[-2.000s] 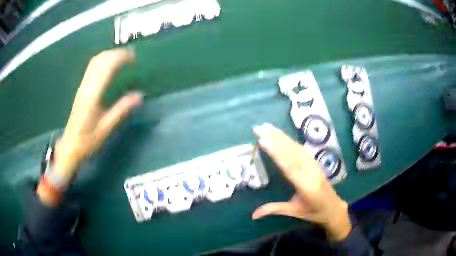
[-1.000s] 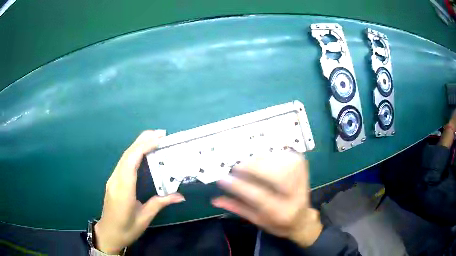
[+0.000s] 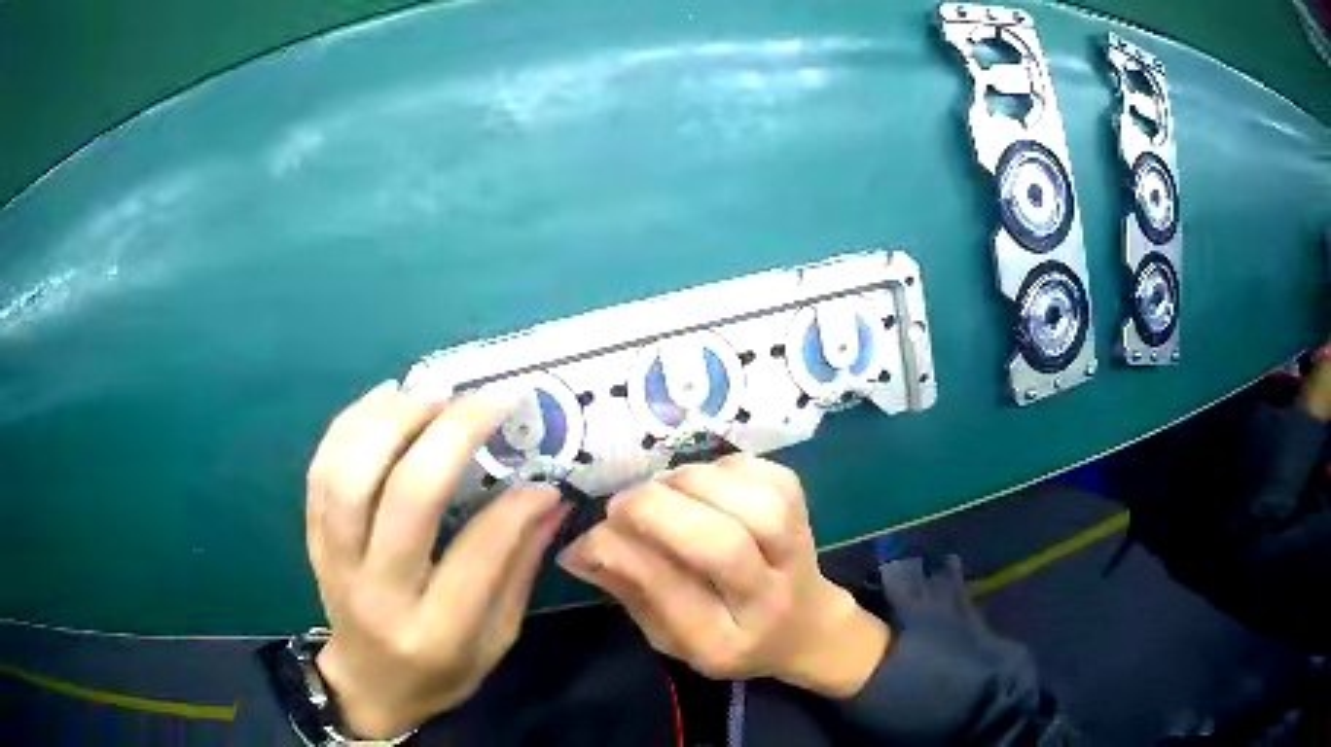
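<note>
A silver metal frame (image 3: 613, 329) lies slightly tilted on the green bench in front of me. Its three round openings show blue-purple disc backs with pale tongues across them. My left hand (image 3: 423, 547) holds the frame's left end, fingers over the top face and thumb at the scalloped edge below the left disc. My right hand (image 3: 715, 562) is at the same edge, fingers curled and fingertips close to my left thumb. Something small and dark shows between the fingertips; whether the right hand holds it cannot be told.
Two part-filled frames stand on the right of the green bench (image 3: 365, 219): a nearer one (image 3: 1019, 256) and a narrower-looking one (image 3: 1130, 229), each with two black-ringed discs and an open top end. Another person's dark sleeve (image 3: 1255, 467) is at the right edge.
The frame now shows its three disc openings clearly. My left hand has moved over its left end, and my right hand has moved to the scalloped edge, close to the left thumb.
</note>
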